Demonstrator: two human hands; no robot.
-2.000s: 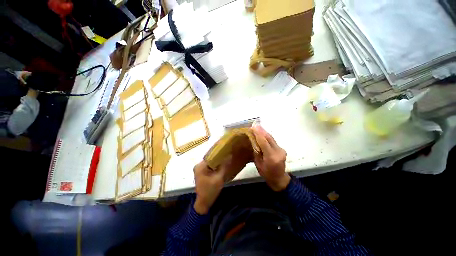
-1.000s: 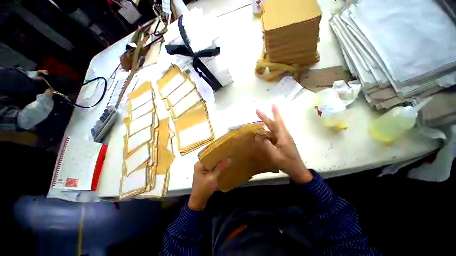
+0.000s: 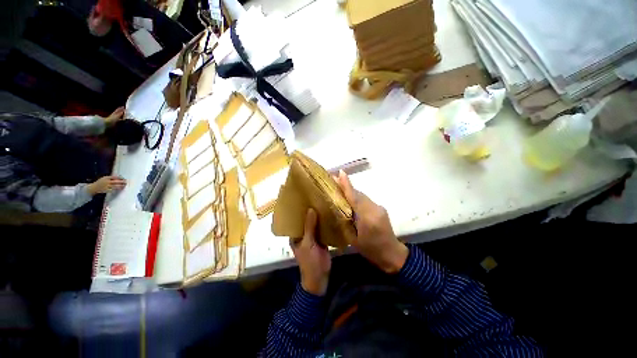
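A thick bundle of tan leather panels (image 3: 314, 203) is held upright and tilted above the table's front edge, its layered edges facing up and right. My left hand (image 3: 312, 255) grips it from below, with the thumb on the front face. My right hand (image 3: 374, 231) grips its right side; some of its fingers are hidden behind the bundle. The white stiffener stack (image 3: 353, 166) lies just behind the bundle, partly hidden. Finished panels with white rectangles (image 3: 202, 224) lie in overlapping rows to the left.
A tall panel stack (image 3: 394, 38) stands at the back beside a brown board (image 3: 452, 84). A glue bottle (image 3: 462, 131), a second bottle (image 3: 557, 145) and grey-white sheets (image 3: 559, 42) are right. A white bundle (image 3: 269, 66), calculator (image 3: 152, 185) and calendar (image 3: 126, 241) are left. Another person's hand (image 3: 106, 184) rests on the far left edge.
The bundle has turned more upright. My right hand's raised fingers have closed around its right side. The other person has come in to the table's left edge, and the camera view has shifted.
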